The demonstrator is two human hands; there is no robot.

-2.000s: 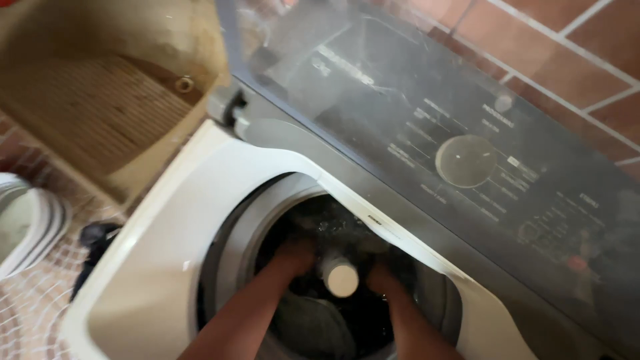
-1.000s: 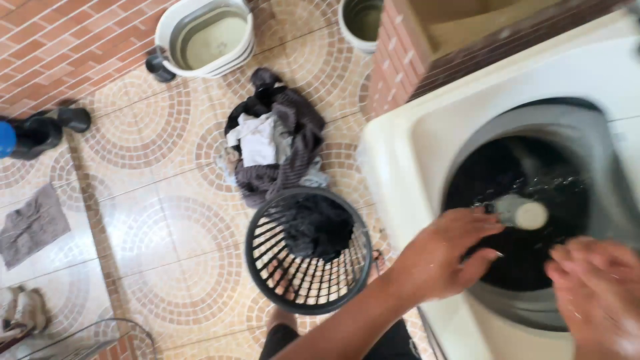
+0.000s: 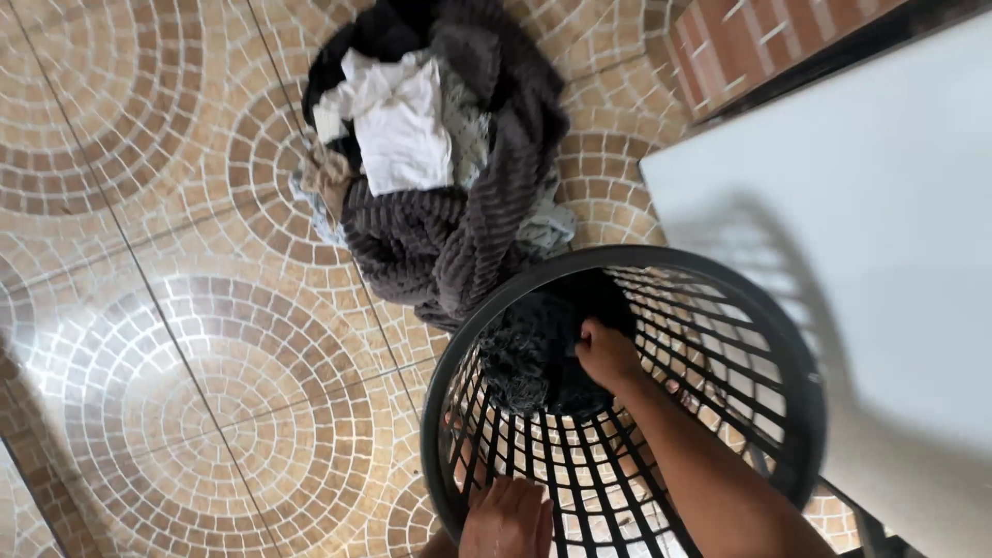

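Observation:
A black plastic laundry basket [image 3: 802, 403] with open lattice sides stands on the tiled floor. Dark wet-looking cloth [image 3: 523, 353] lies bunched at its bottom. Reaching deep inside, my right hand [image 3: 608, 356] is closed on part of this dark cloth; its fingertips are partly hidden. My left hand [image 3: 508, 515] rests over the near-left rim, fingers close together, and whether it grips the rim cannot be told. Just beyond the basket, a laundry heap includes a ribbed dark grey plush cloth [image 3: 504, 194], a folded white cloth [image 3: 403, 132] and other light and black pieces.
The white side of the washing machine [image 3: 852, 232] rises close on the right, with the basket's shadow on it. A brick-patterned wall [image 3: 767, 39] stands at the upper right. Patterned floor tiles [image 3: 217, 426] extend to the left. Parts of bare feet show through the lattice.
Both hands were inside the washer two seconds ago and above its opening one second ago. Now the right is down in the basket and the left at its rim. The view has swung toward the floor.

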